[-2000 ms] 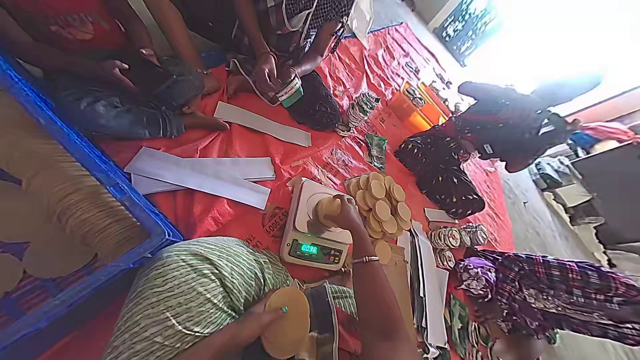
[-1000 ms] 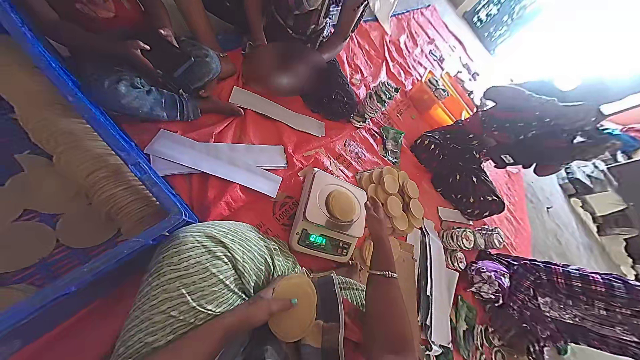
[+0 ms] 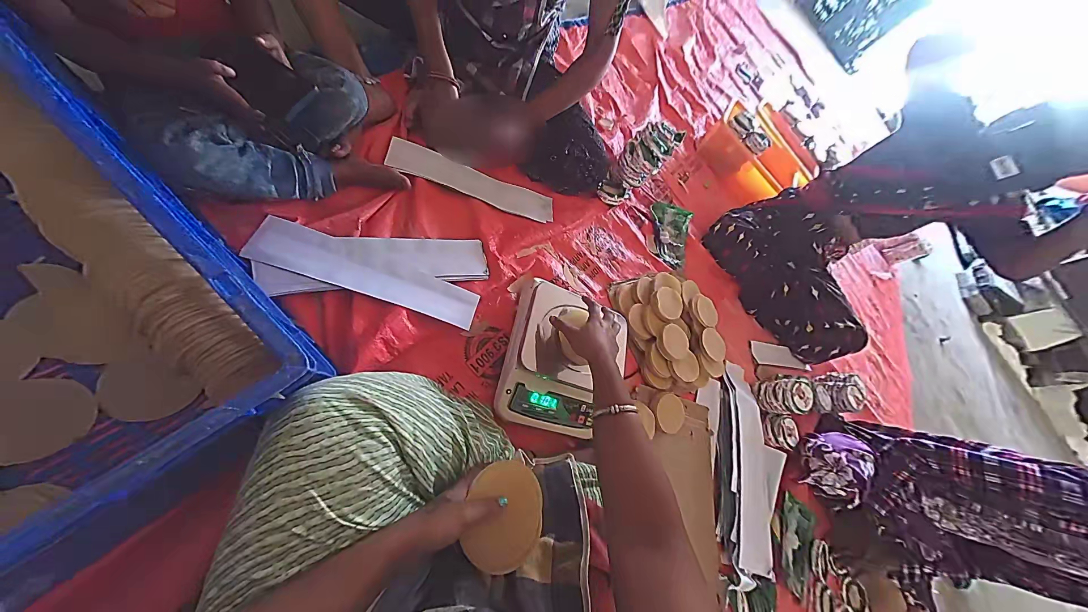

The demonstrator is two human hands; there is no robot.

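Observation:
My left hand (image 3: pixel 463 514) holds a stack of thin round tan discs (image 3: pixel 501 531) over my lap, thumb on top. My right hand (image 3: pixel 593 333), with a bangle at its wrist, reaches over the pan of a white digital scale (image 3: pixel 544 365). Its fingers are on a small stack of discs (image 3: pixel 572 321) on the pan; whether they grip it is unclear. The scale's green display is lit. Just right of the scale, many stacks of the same discs (image 3: pixel 673 340) are heaped together.
A blue plastic crate (image 3: pixel 297 370) of discs stands at the left. White paper strips (image 3: pixel 365 276) lie on the red sheet (image 3: pixel 408 340). Several people sit around. Wrapped packs (image 3: pixel 782 395), an orange tray (image 3: pixel 735 153) and stacked sheets (image 3: pixel 756 476) are at the right.
Two seconds ago my right hand was on the discs on the scale; one second ago it was beside the heap. Now it is back over the scale pan. My left hand keeps its stack.

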